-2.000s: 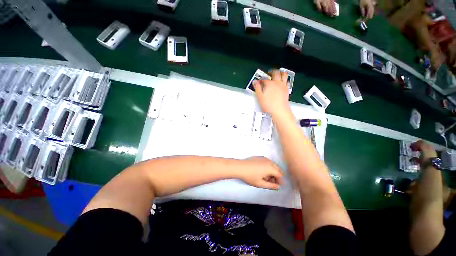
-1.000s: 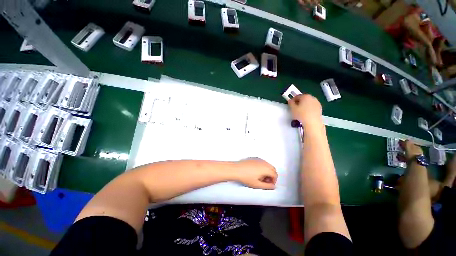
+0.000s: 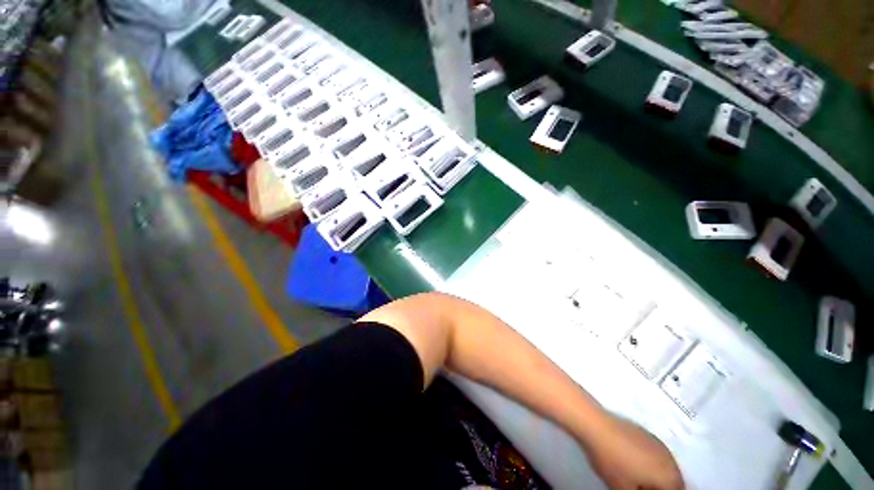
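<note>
My left hand (image 3: 640,461) rests low over the white work mat (image 3: 585,359), its fingers cut off by the bottom edge, so its grip cannot be told. Two flat pale rectangular pieces lie on the mat, a left one (image 3: 656,342) and a right one (image 3: 697,379). The mallet (image 3: 800,438), with a dark and yellow-green head, lies at the mat's right end. My right hand is out of the picture.
Rows of stacked white frames (image 3: 369,166) stand at left on the green bench. A metal post (image 3: 452,72) rises beside the belt. White units, one at the near right (image 3: 836,328), lie on the green belt. A blue stool (image 3: 329,275) stands below.
The view has swung left, bringing the frame rows, stool and floor into sight. My right hand, last seen at a small white unit by the belt edge, has left the picture.
</note>
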